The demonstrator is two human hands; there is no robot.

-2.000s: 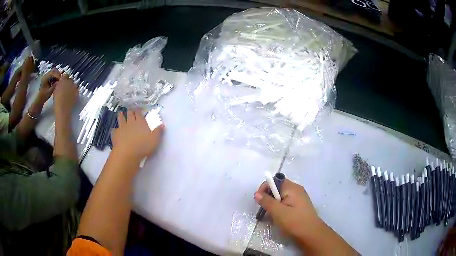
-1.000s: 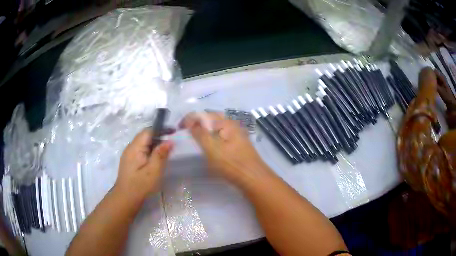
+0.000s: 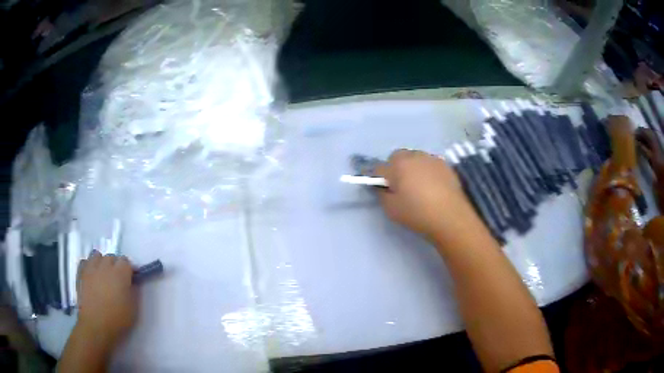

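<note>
My left hand [image 3: 108,297] is low at the left, around a dark tube [image 3: 148,271] whose end sticks out to the right, beside the loose white rods [image 3: 115,234]. My right hand [image 3: 419,186] is right of centre with a white rod [image 3: 362,180] sticking out to the left of it. It covers part of the small metal parts [image 3: 366,164] and the near end of the slanting rows of assembled tubes [image 3: 520,164]. Whether a dark tube is on the rod inside my right hand is hidden. The picture is blurred.
A large clear bag of white rods [image 3: 218,109] lies at the back left. A smaller clear bag [image 3: 38,182] is at the far left. Another clear bag [image 3: 524,44] is at the back right beside a post. A neighbour's patterned sleeve [image 3: 619,218] is at the right edge.
My hands have moved apart. The left went down and left to the loose rods and tubes, still with a dark tube. The right went right, over the near end of the assembled row.
</note>
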